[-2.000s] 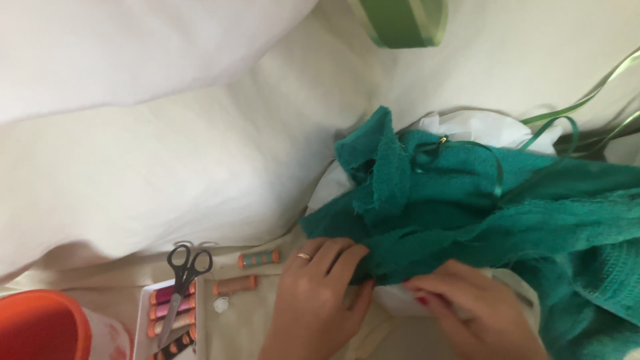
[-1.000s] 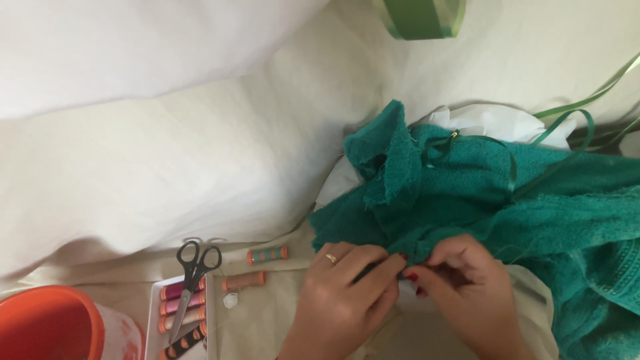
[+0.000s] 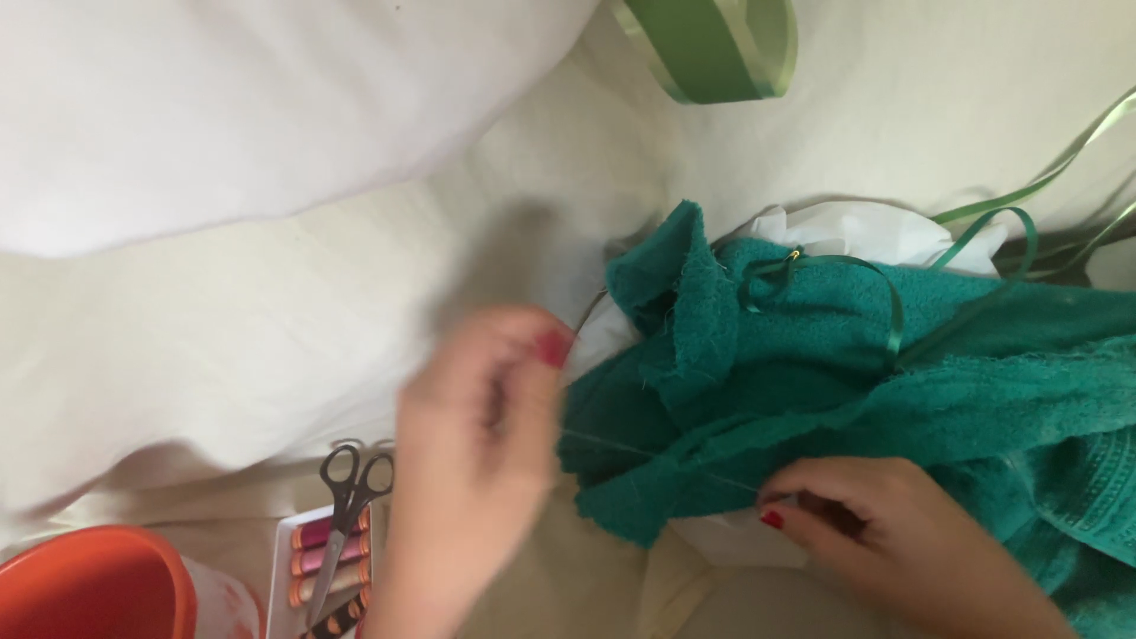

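Green terry cloth [image 3: 799, 390] with frayed edges lies bunched at the right, a thin dark green ribbon [image 3: 895, 311] looped over it. My left hand [image 3: 479, 444], blurred, is raised left of the cloth, with thumb and fingertips together; whether it holds anything is not clear. My right hand [image 3: 887, 532] is at the lower edge of the cloth, its thumb and forefinger pinching a fine thread [image 3: 732, 482]. Part of the thread runs across the cloth towards my left hand.
Black-handled scissors [image 3: 342, 519] lie on a white tray [image 3: 282, 568] of thread spools at lower left, beside an orange bucket [image 3: 185, 577]. A wide green ribbon [image 3: 710, 44] hangs at the top. White fabric [image 3: 861, 232] shows behind the cloth; pale sheets surround everything.
My left hand has moved up and left, away from the cloth's lower edge, where both hands were together. My right hand has stayed near that edge. A stretch of thread now shows between them.
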